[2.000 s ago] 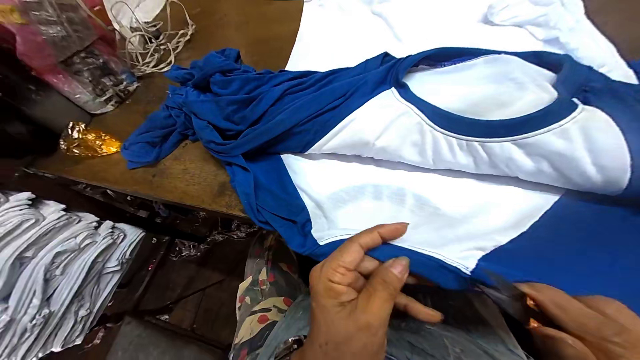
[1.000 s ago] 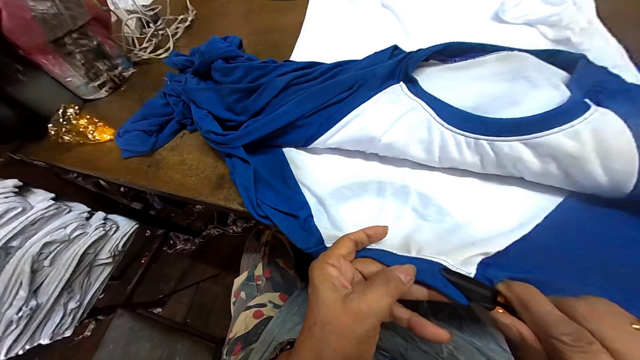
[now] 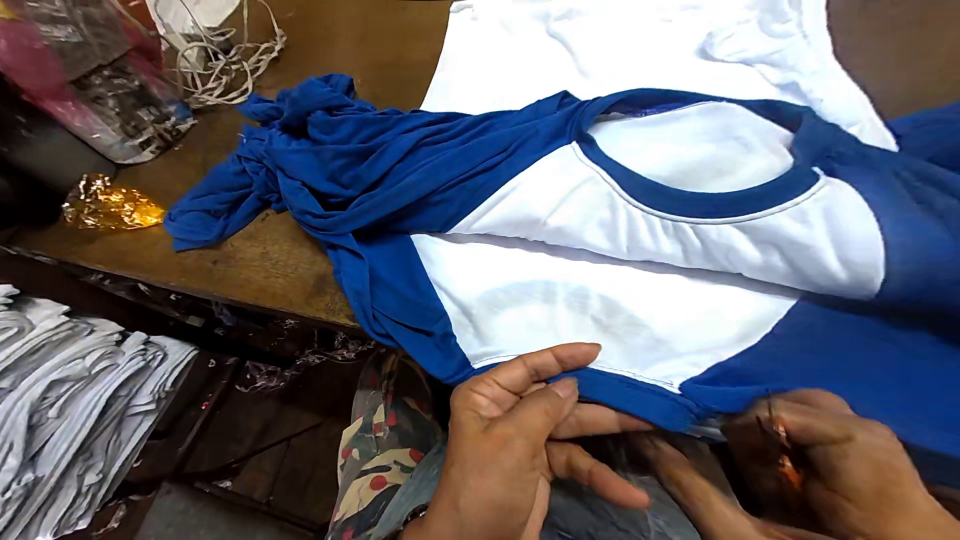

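Note:
A blue and white shirt [image 3: 555, 307] lies spread over the wooden table, its round blue neckband [image 3: 697, 199] toward the upper right. At the near edge, my left hand [image 3: 517, 427] pinches the blue band of the shirt between thumb and fingers. Close beside it on the right, my right hand [image 3: 825, 457] is bent at the same edge, blurred, with a small tool partly showing at its fingers; its kind cannot be told in this frame. A white cloth piece [image 3: 510, 60] lies under the shirt's far side.
On the wooden table [image 3: 292, 277], crumpled gold foil [image 3: 112, 206], a tangled white cord [image 3: 232, 67] and a clear plastic bag [image 3: 127, 97] sit at the left. A stack of white and grey fabric pieces [image 3: 67, 405] stands low at the left, below the table edge.
The dark tool tip seen at the shirt's edge one second ago is now mostly hidden, and my right hand has turned. My left hand keeps its pinch on the blue band.

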